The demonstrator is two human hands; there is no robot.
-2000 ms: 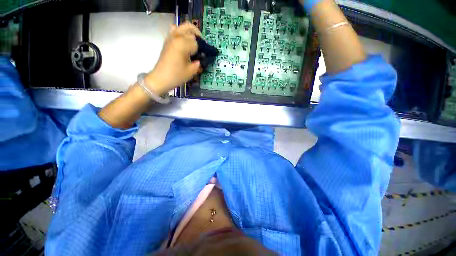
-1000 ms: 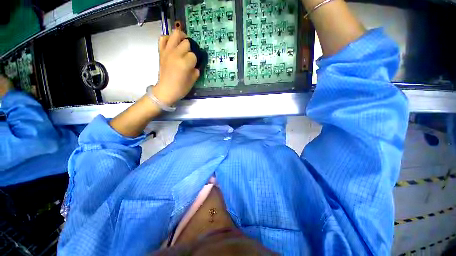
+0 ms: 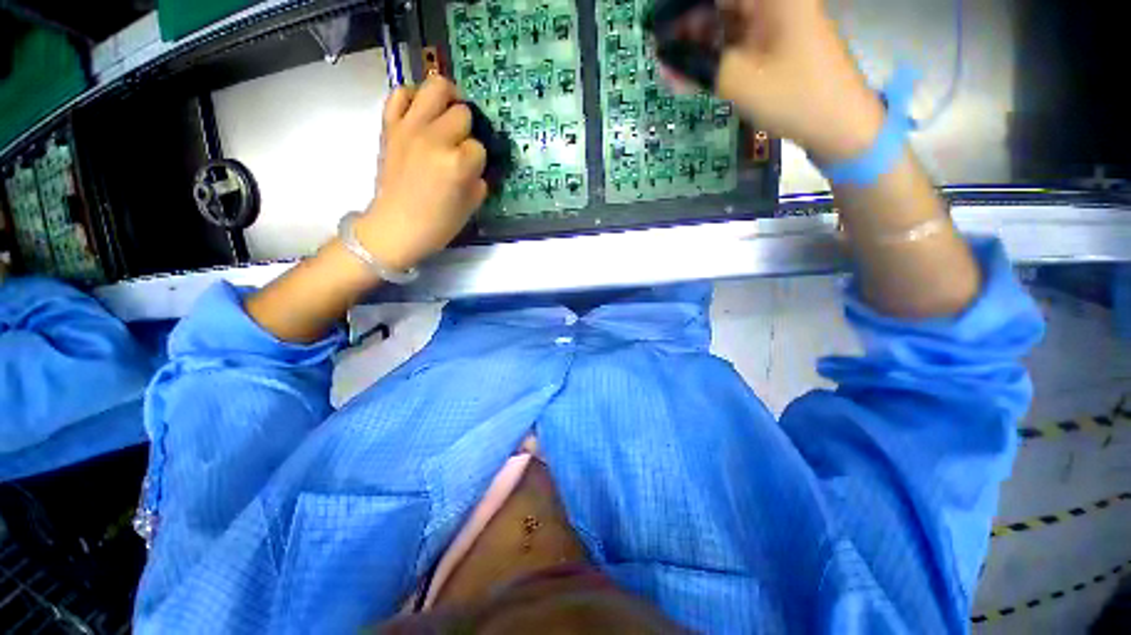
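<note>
Two light green PCB panels, a left one [image 3: 527, 93] and a right one [image 3: 670, 143], lie side by side in a flat black carrier [image 3: 593, 161]. My left hand [image 3: 434, 161] rests at the carrier's left edge, its fingers curled and black-covered tips over the left panel's edge. My right hand [image 3: 769, 62] is over the upper part of the right panel, with black-covered fingertips, slightly blurred. Whether either hand holds a small part cannot be seen.
A pale metal rail [image 3: 620, 252] runs between my body and the carrier. A dark spoked handwheel [image 3: 226, 194] is left of the carrier. Another board [image 3: 50, 211] and a person's blue sleeve [image 3: 62, 360] are at the far left. A thin cord [image 3: 958, 56] hangs at the upper right.
My right hand has come down into view from the top edge and is over the right panel. My left hand stays at the carrier's left edge. The view has shifted slightly.
</note>
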